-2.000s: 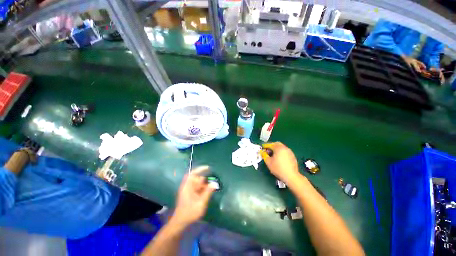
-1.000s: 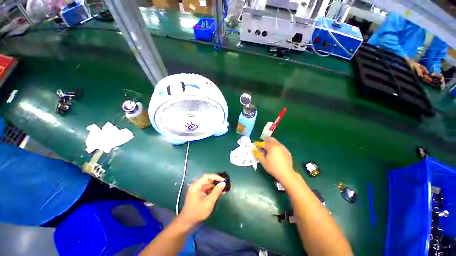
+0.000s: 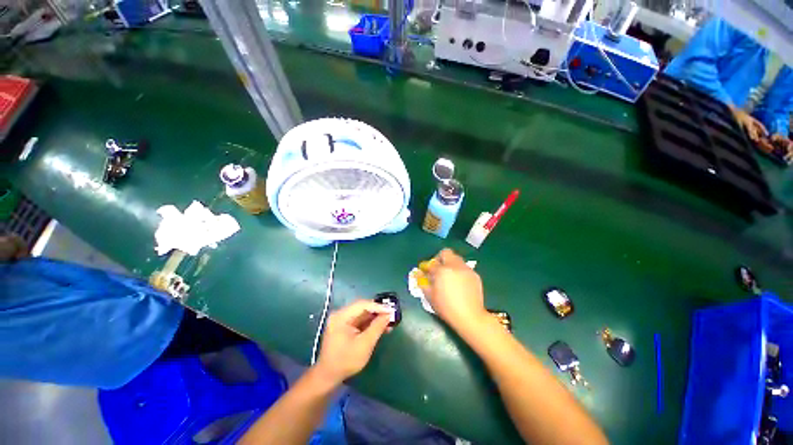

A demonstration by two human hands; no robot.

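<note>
My left hand [image 3: 355,337] holds a small black device housing [image 3: 389,308] by its edge, just above the green bench, with a pale patch showing on it. My right hand [image 3: 454,287] is closed on a yellow-handled tool [image 3: 424,273]; its tip is hidden. This hand is over the crumpled white wipe [image 3: 416,287], which it partly covers. More black units lie to the right: one housing [image 3: 557,302], one with a gold tail [image 3: 619,349] and one with small parts attached [image 3: 564,355]. Another gold-and-black piece [image 3: 501,319] is partly behind my right forearm.
A fan [image 3: 339,187] stands in front, its white cord running towards me. Blue bottle [image 3: 443,209] and red-handled brush [image 3: 500,211] stand right of it. A blue bin [image 3: 729,369] is at right, a black tray [image 3: 704,143] at far right. A person in blue is at left.
The view has shifted. My right hand has moved left and nearer to me over the wipe, with the yellow tool. My left hand still holds the black housing. More of the units at right shows.
</note>
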